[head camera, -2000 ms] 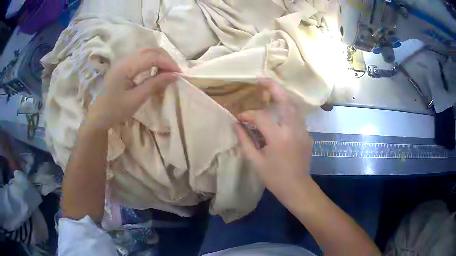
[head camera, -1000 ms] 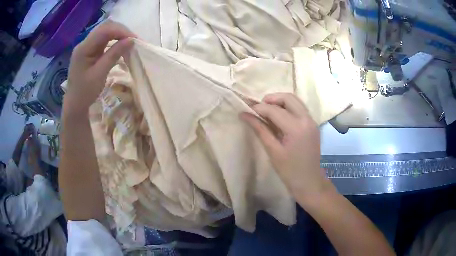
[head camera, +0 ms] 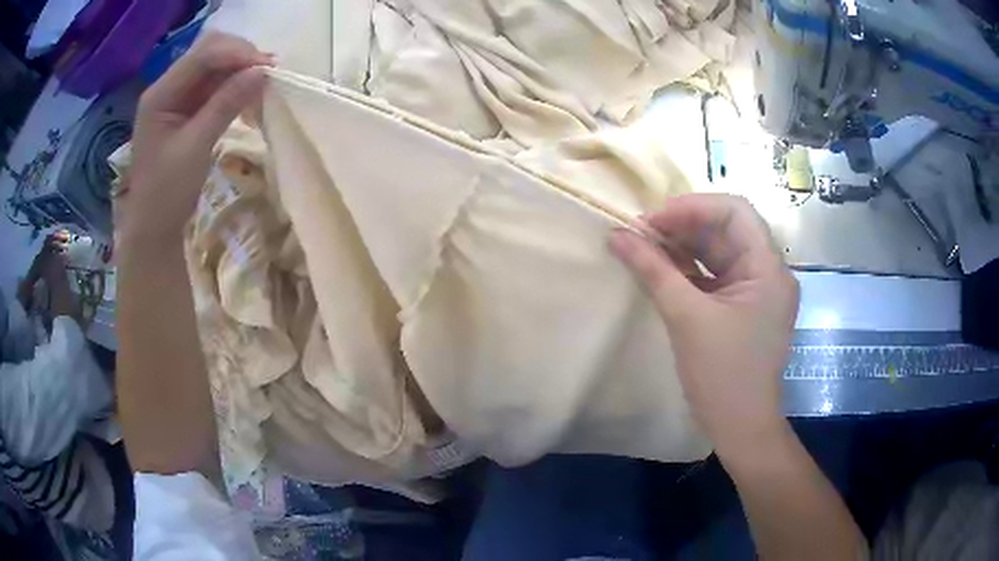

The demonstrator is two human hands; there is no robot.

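Note:
A large cream garment piece (head camera: pixel 548 285) hangs over the table's front edge. My left hand (head camera: pixel 203 126) pinches one end of its folded edge (head camera: pixel 438 137) at the upper left. My right hand (head camera: pixel 712 274) pinches the same edge further right, left of the machine. The edge runs straight and taut between both hands, sloping down to the right. A ragged inner seam edge shows on the hanging cloth. Puckered, gathered cream fabric (head camera: pixel 247 285) hangs below my left hand. A small white label (head camera: pixel 446 453) shows near the bottom of the cloth.
The sewing machine head (head camera: pixel 898 66) with its bright lamp stands upper right. A thin metal tool (head camera: pixel 926 225) lies on the bed near white fabric. The ruler-marked table edge (head camera: pixel 876 362) runs right. More cream cloth (head camera: pixel 526 55) lies behind. A purple container (head camera: pixel 121 38) and another person's striped clothing are left.
My right hand has moved right along the edge, and my left hand has moved up and left since the earliest frame. The edge is now stretched longer and straighter, and the cloth hangs wider.

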